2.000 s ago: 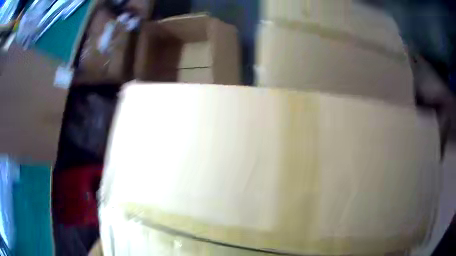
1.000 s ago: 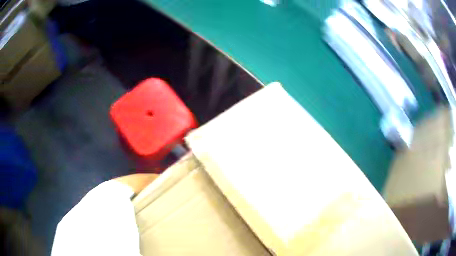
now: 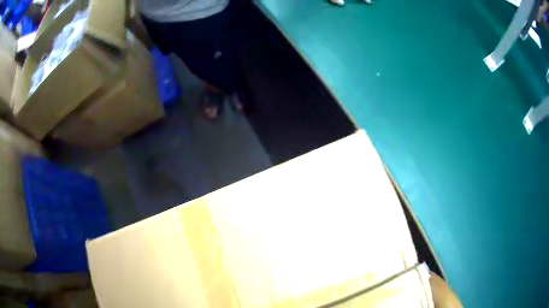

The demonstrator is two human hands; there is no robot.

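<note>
A large brown carton [image 3: 289,222] fills the lower middle of the head view, close to me. A yellowish tape strip runs across its pale top, and a dark seam or strap line crosses its near right part. My right hand [image 3: 444,295] shows only as a small patch of skin at the carton's lower right side, against it; its fingers are hidden. My left hand is not in view.
A green-topped workbench [image 3: 457,150] runs along the right, its edge beside the carton. White curved parts [image 3: 511,39] lie at its far right. Opened cartons [image 3: 72,90] and a blue crate [image 3: 63,210] stand left. A person in dark shorts [image 3: 192,42] stands ahead.
The view has swung round along the bench and the carton has moved with me. The red stool and the white-sleeved arm at the carton's left are out of view; a hand shows at its right.
</note>
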